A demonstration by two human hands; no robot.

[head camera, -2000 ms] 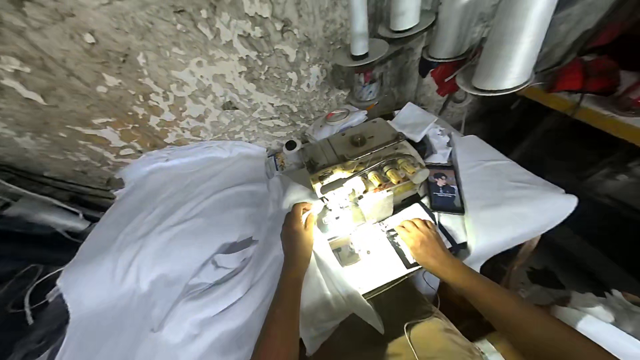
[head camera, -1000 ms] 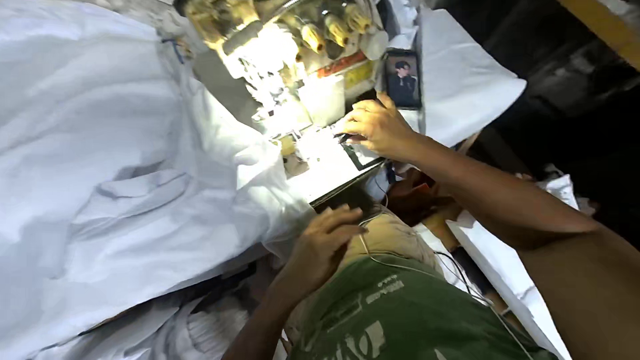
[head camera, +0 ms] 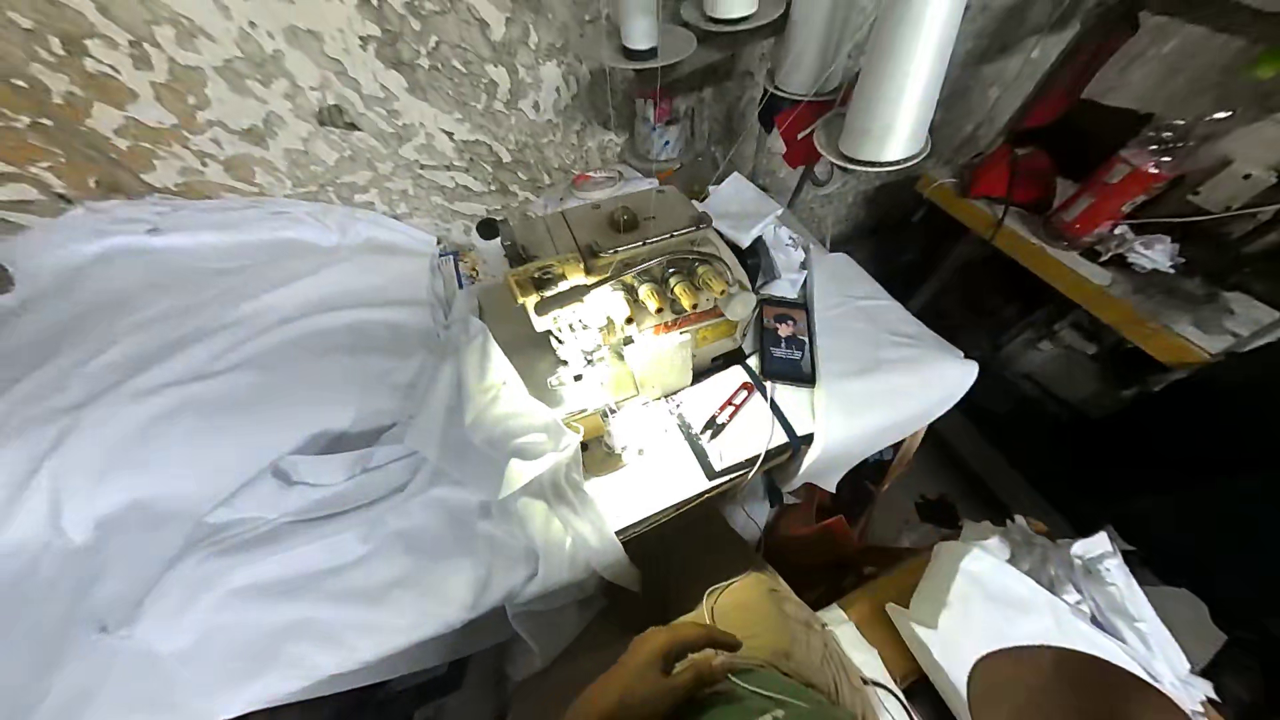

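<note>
My left hand [head camera: 660, 668] rests low in the view over my lap, fingers a little curled and apart, with nothing seen in it. Of my right arm only a blurred upper part shows at the bottom right; the hand is out of view. Ahead stands an overlock sewing machine [head camera: 640, 250] with its lamp lit. White fabric [head camera: 300, 420] lies heaped left of the machine and hangs over the table edge. Red-handled thread snips [head camera: 728, 410] lie on the lit machine table [head camera: 650, 490]. A phone [head camera: 787, 343] with a lit screen lies right of the machine.
Large thread cones [head camera: 900, 80] stand on holders behind the machine. White cloth [head camera: 870, 350] covers the table's right side. At the right is a yellow-edged shelf [head camera: 1070, 270] with a red-labelled bottle [head camera: 1110, 195]. White pieces [head camera: 1040, 610] are piled at the lower right. A cable hangs by the table edge.
My right hand has left the table by the snips and gone out of view. My left hand, earlier at the fabric beside the machine, is now over my lap. The view has swung.
</note>
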